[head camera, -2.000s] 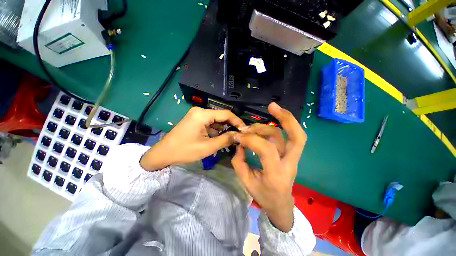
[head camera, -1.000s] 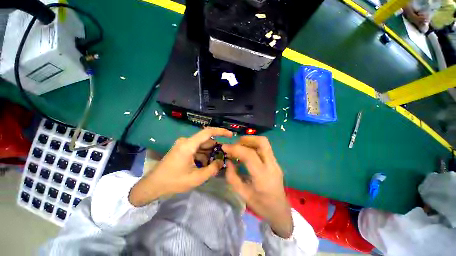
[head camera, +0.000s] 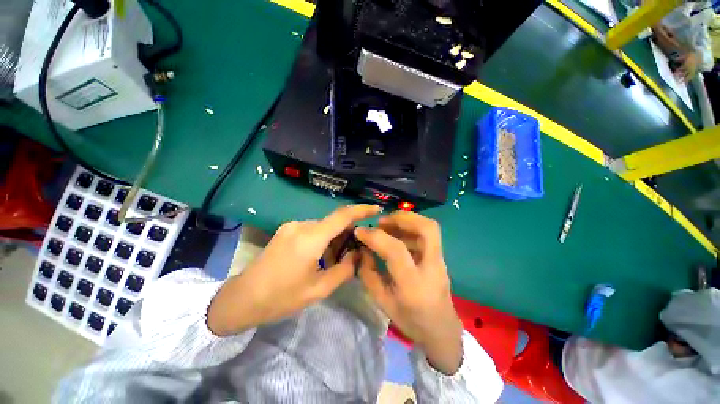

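A small black unit (head camera: 347, 246) is held between my two hands in front of the press base, mostly hidden by the fingers. My left hand (head camera: 294, 264) grips it from the left with thumb and fingers. My right hand (head camera: 406, 272) has its fingertips at the unit's right side; whether they grip it or a tiny piece on it is hidden. The black press (head camera: 308, 138) stands just beyond the hands, with lit red switches on its front. A white scrap (head camera: 379, 120) lies below its metal front plate (head camera: 409, 77).
A blue bin (head camera: 541, 170) with pale pieces stands right of the press, with a thin silvery tool (head camera: 570, 213) beyond it. A white tray (head camera: 69, 267) of black units is lower left, a white box (head camera: 83, 67) upper left. Another person's sleeve (head camera: 624, 367) is lower right.
Since the last frame the view has shifted slightly, and the fingers have closed further over the black unit. It showed more openly a second ago. Both hands stay together before the press.
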